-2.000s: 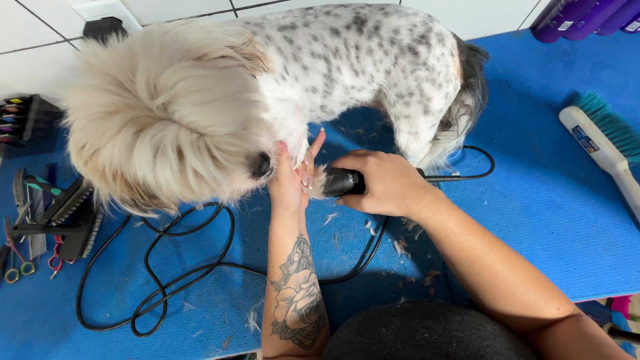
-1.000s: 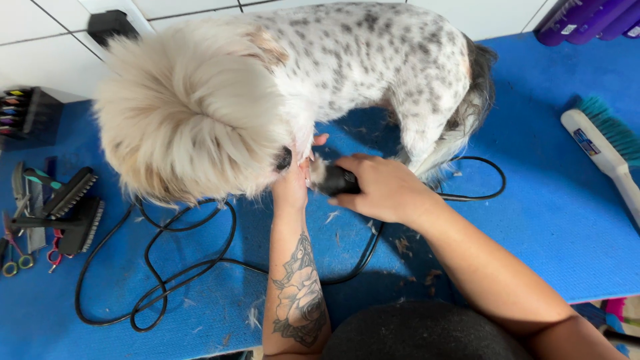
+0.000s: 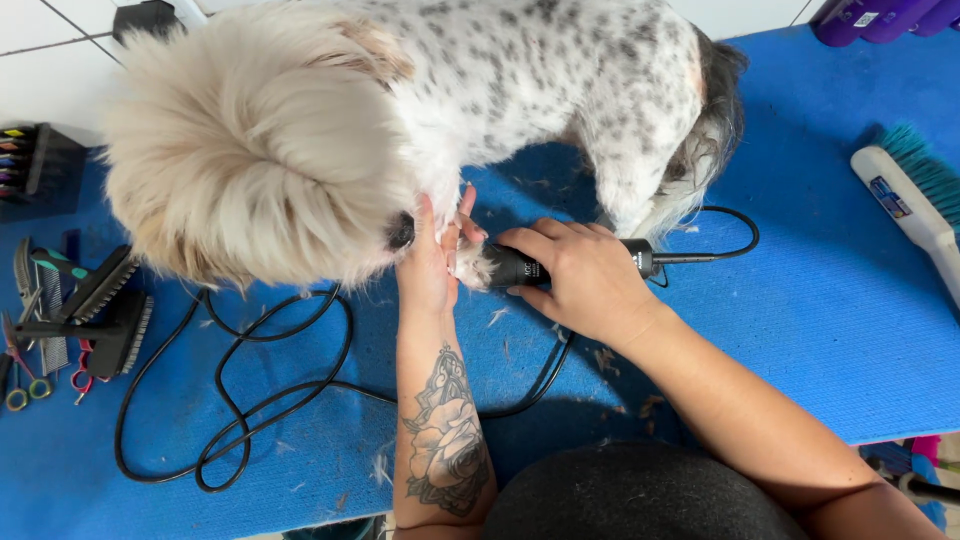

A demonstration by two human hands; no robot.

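Note:
A dog [image 3: 517, 82] with a shaggy cream head and a short, spotted white coat stands on a blue grooming mat [image 3: 795, 322]. Beneath its muzzle, my left hand [image 3: 435, 255] holds its front leg, with the furry paw [image 3: 472, 266] pointing toward my right hand. My right hand [image 3: 585, 277] is closed around a black corded clipper [image 3: 525, 266], whose front end meets the paw; the blade itself is hidden by fur. The black cord [image 3: 247, 420] runs from the clipper's rear and lies in loops on the mat. Loose hair clippings [image 3: 607, 360] lie below the clipper.
Slicker brushes [image 3: 124, 334], a metal comb [image 3: 52, 315] and scissors [image 3: 30, 386] lie at the left. A black rack [image 3: 41, 169] stands behind them. A white brush with teal bristles [image 3: 900, 195] lies at the right, purple bottles [image 3: 847, 19] at the back. Tiled wall borders the table.
The dog's head has shifted right since two seconds ago. My right hand has kept the clipper at the paw, and my left hand has stayed on the leg.

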